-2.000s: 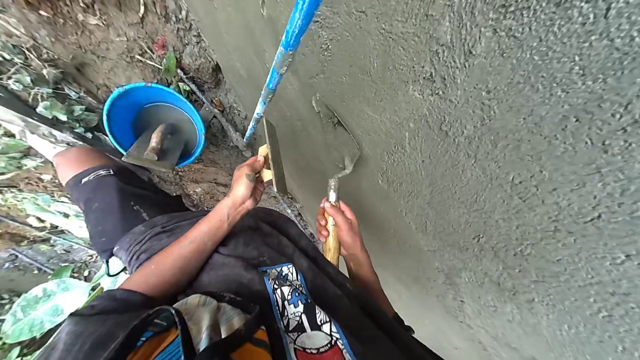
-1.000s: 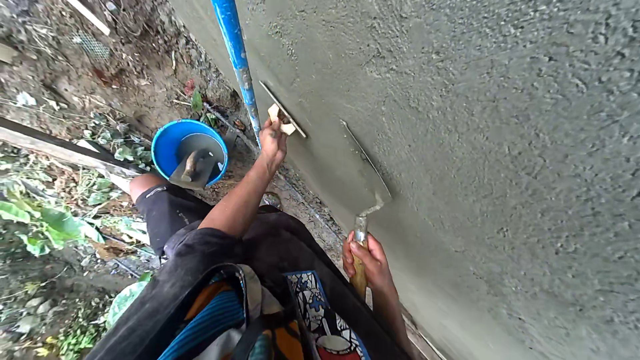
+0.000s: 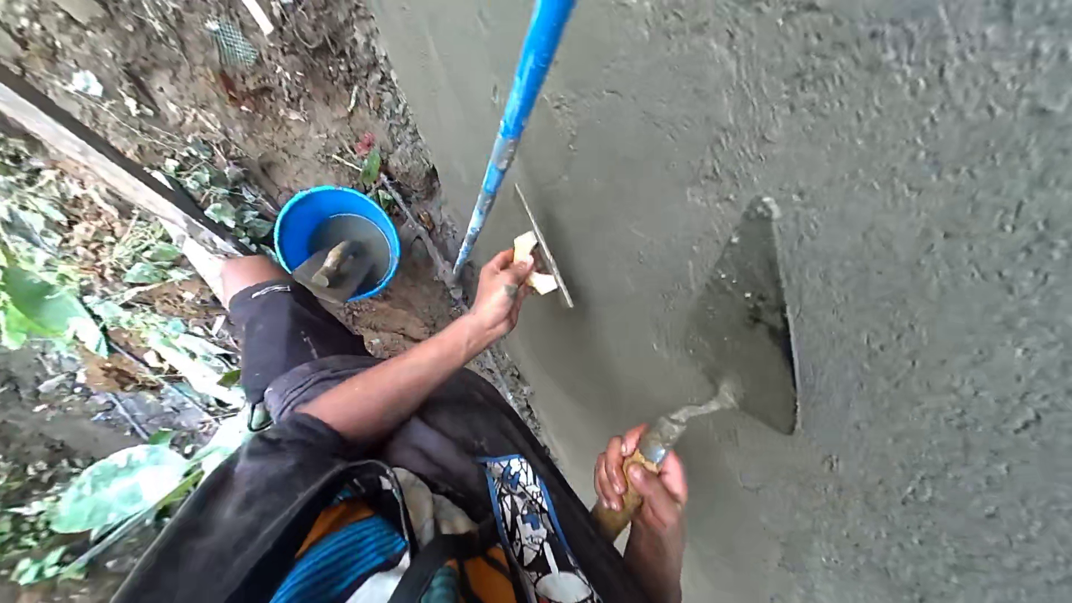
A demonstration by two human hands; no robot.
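Observation:
My left hand (image 3: 501, 289) grips the pale handle of a finishing trowel (image 3: 546, 251), whose thin flat blade is seen edge-on beside the wet-plastered wall (image 3: 636, 209). At the lower middle, my right hand (image 3: 643, 479) holds the wooden handle of a pointed masonry trowel (image 3: 745, 318). The broad, mortar-coated blade of that trowel lies flat against or very close to the plaster, tip toward the top of the view. The plaster looks smoother around the left hand and rougher toward the right.
A blue bucket (image 3: 287, 226) with grey liquid and another handled trowel (image 3: 335, 266) stands on the soil at left. A blue pole (image 3: 523, 92) slants in front of the wall. A wooden board (image 3: 92, 155) and leafy plants (image 3: 117, 490) lie farther left.
The pointed trowel's blade has turned from nearly edge-on to showing its broad face on the plaster. Both hands have kept hold of their tools. The view has shifted.

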